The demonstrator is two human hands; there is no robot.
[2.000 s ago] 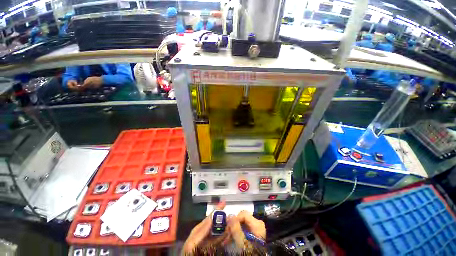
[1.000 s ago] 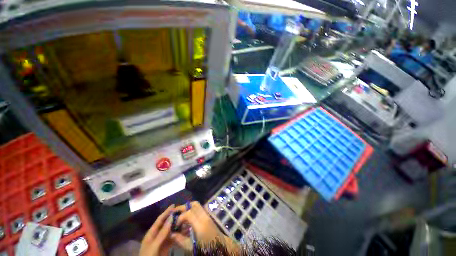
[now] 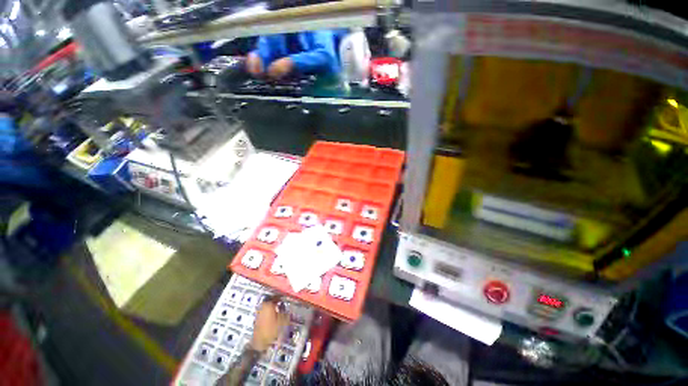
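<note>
My left hand (image 3: 268, 326), small and blurred, is over a white parts tray (image 3: 231, 301) at the lower left, whose pockets hold several square parts with dark centres. Whether its fingers hold a part cannot be made out. My right hand is out of the picture. A red blister tray (image 3: 343, 175) lies above the white tray and overlaps its upper edge. Its nearer pockets hold square silver-white parts and its far pockets show bare red. A pale square sheet (image 3: 302, 260) lies tilted across several of them, with a small dark spot on it.
The pneumatic press (image 3: 430, 98) stands on the right, its black head (image 3: 545, 147) above a pale fixture (image 3: 520, 215). Its front panel has a red button (image 3: 496, 292). A white sheet (image 3: 456, 317) lies below the panel. A person in blue sleeves (image 3: 313, 56) sits across the bench.
The view has swung left. My hands were together in front of the press around a small dark part; now my left hand is at the white tray and my right hand has left the picture.
</note>
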